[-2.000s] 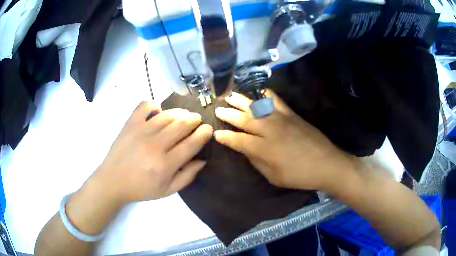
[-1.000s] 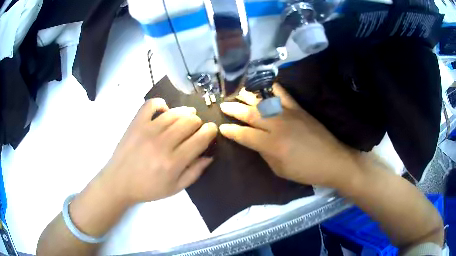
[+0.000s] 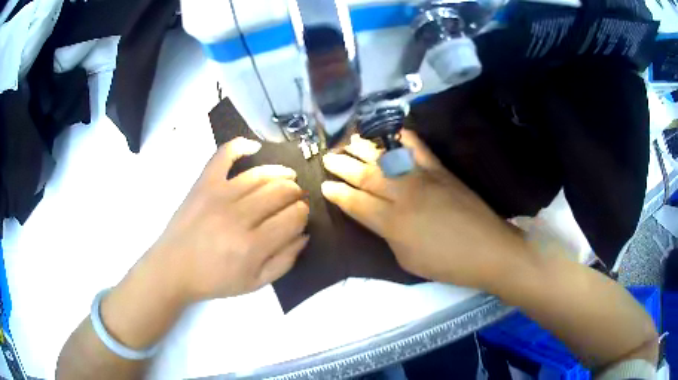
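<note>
A dark brown cut panel (image 3: pixel 327 245) lies under the presser foot (image 3: pixel 308 147) of the white sewing machine head (image 3: pixel 260 67). My left hand (image 3: pixel 241 223) rests on the panel's left part, fingers bent, a little below and left of the foot. My right hand (image 3: pixel 416 211) lies on the panel at the right, its fingertips close to the foot and partly behind the grey tension knob (image 3: pixel 397 162). The needle tip cannot be made out. More dark cloth (image 3: pixel 505 148) spreads right of the machine head, beyond my right hand.
Dark and white pieces (image 3: pixel 70 96) are heaped at the left of the white table (image 3: pixel 111 215). A measuring tape strip (image 3: pixel 386 349) follows the table's front edge. A blue plastic bin (image 3: pixel 535 345) stands below at the right. Dark cloth hangs over the table's right side.
The dark panel has moved away from me under the foot; its near corner is farther from the tape and its far corner shows beyond my left hand. My hands stay near the foot.
</note>
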